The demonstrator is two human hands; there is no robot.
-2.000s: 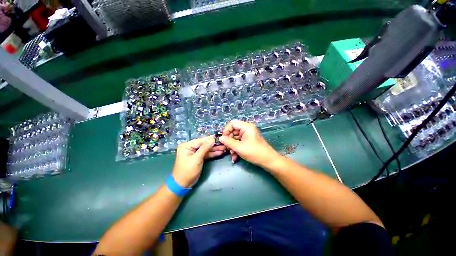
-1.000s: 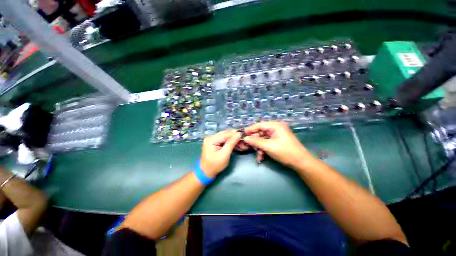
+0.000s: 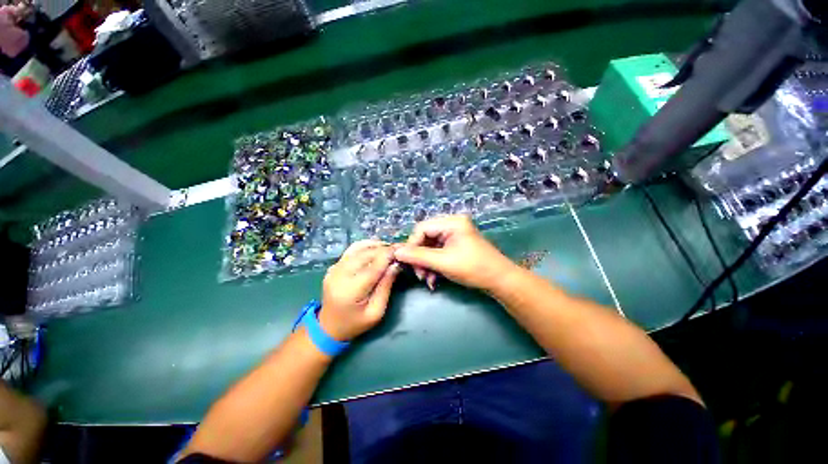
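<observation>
My left hand (image 3: 356, 288), with a blue wrist strap (image 3: 320, 330), and my right hand (image 3: 456, 255) meet fingertip to fingertip above the green mat (image 3: 436, 340). A small dark round part (image 3: 398, 264) is pinched between them, mostly hidden by the fingers. Tiny reddish-brown screws (image 3: 530, 260) lie scattered on the mat just right of my right hand. The grey electric screwdriver (image 3: 704, 95) hangs at the upper right, its narrow end down near the right tray's corner, touched by neither hand.
A blister tray of jumbled parts (image 3: 277, 199) and a wider tray of rowed parts (image 3: 472, 145) lie behind my hands. Another tray (image 3: 83, 258) is far left. A green box (image 3: 635, 100), plastic bag (image 3: 746, 136) and black cable (image 3: 767, 234) are right. Another person's arm (image 3: 16, 421) shows lower left.
The view swung left and back again. My hands stay together at the fingertips; my left hand has turned so its back faces up more, covering more of the part.
</observation>
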